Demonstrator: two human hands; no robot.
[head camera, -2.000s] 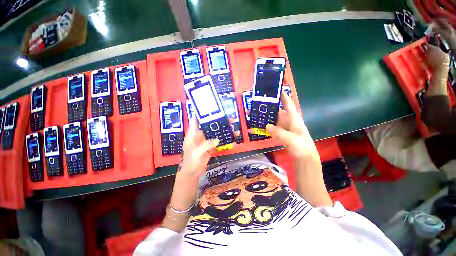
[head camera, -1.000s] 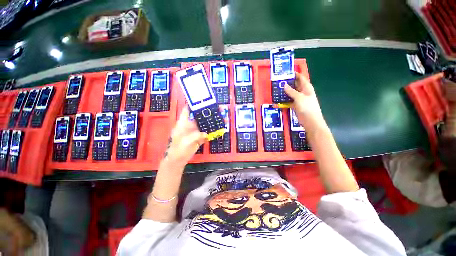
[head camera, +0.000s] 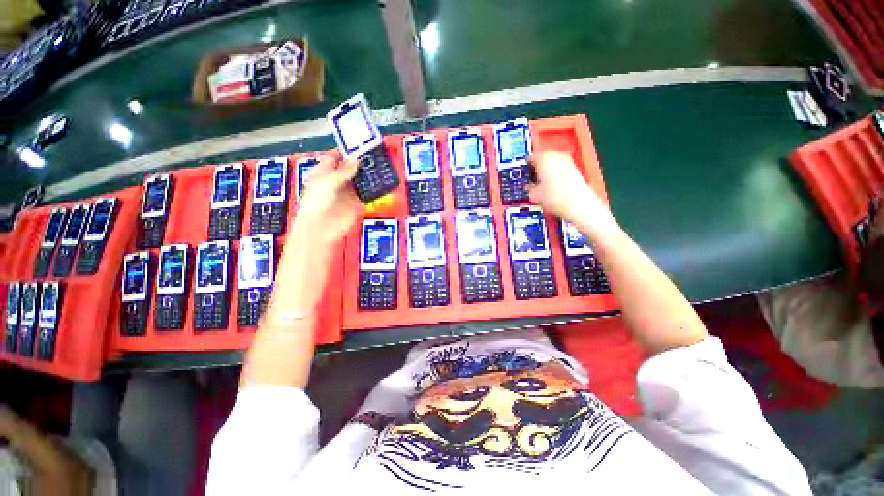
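Note:
My left hand (head camera: 331, 196) holds a keypad phone (head camera: 364, 147), tilted, above the top left of a red phone tray (head camera: 465, 308). Its screen is lit pale, and a yellow patch shows at its lower end. My right hand (head camera: 560, 186) is at the lower right edge of another keypad phone (head camera: 514, 161), which lies in the tray's top row with a lit screen. The fingers are partly hidden, so a grip is unclear. Several phones with lit screens lie in the two rows, such as one at the bottom left (head camera: 378, 263).
More red trays with phones lie to the left (head camera: 199, 341). A cardboard box (head camera: 260, 76) of small items stands across the pale strip, beside an upright post (head camera: 404, 58). Another red tray (head camera: 834, 174) is at the right, on the green bench (head camera: 693, 184).
My left hand has moved up and left with its phone. The phone at my right hand is now lower, in the top row, and that hand has shifted to its right side. The view has shifted slightly.

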